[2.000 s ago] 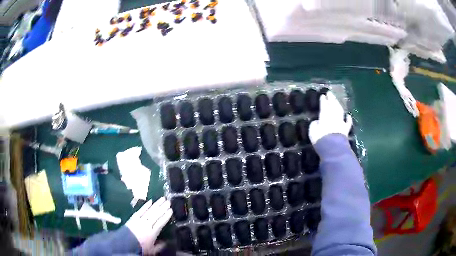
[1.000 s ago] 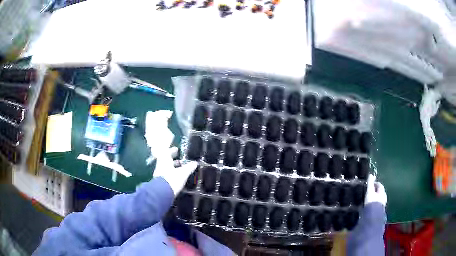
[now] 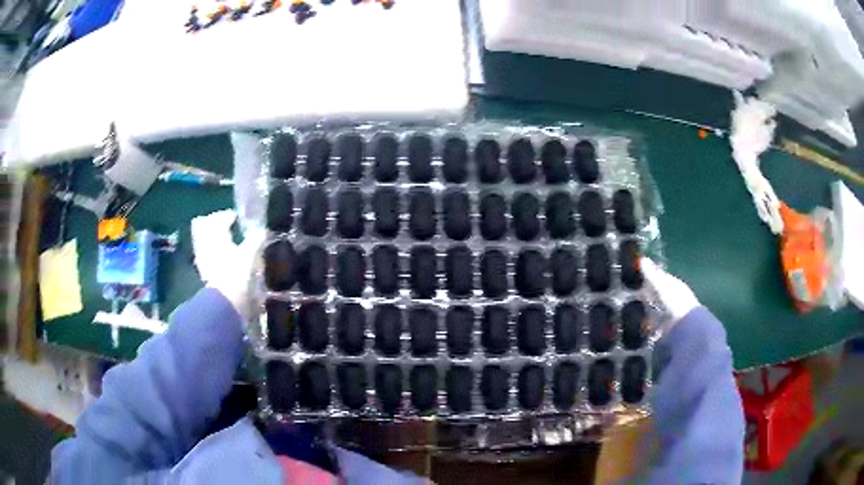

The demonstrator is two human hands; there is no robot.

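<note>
A clear plastic blister tray [image 3: 621, 166] lies level in front of me, with five rows of black rounded cases [image 3: 423, 270]. The top row has no case at its right end. My left hand [image 3: 242, 275], in a white glove, grips the tray's left edge; its fingers are partly hidden by the rim. My right hand [image 3: 669, 289], also gloved in white, grips the right edge. The tray's near edge reaches past the front of the green bench mat [image 3: 711, 227].
A light-blue tester [image 3: 129, 265], white paper [image 3: 213, 242], yellow paper [image 3: 61, 279] and white bottle [image 3: 133, 169] are at left. White foam [image 3: 265, 76] with loose black-and-orange pieces lies behind. An orange item [image 3: 803, 256] and red stool [image 3: 784, 412] are at right.
My right hand has moved from the tray's top right corner to its right edge. My left hand has moved up the left edge. The tray now sits straighter in view.
</note>
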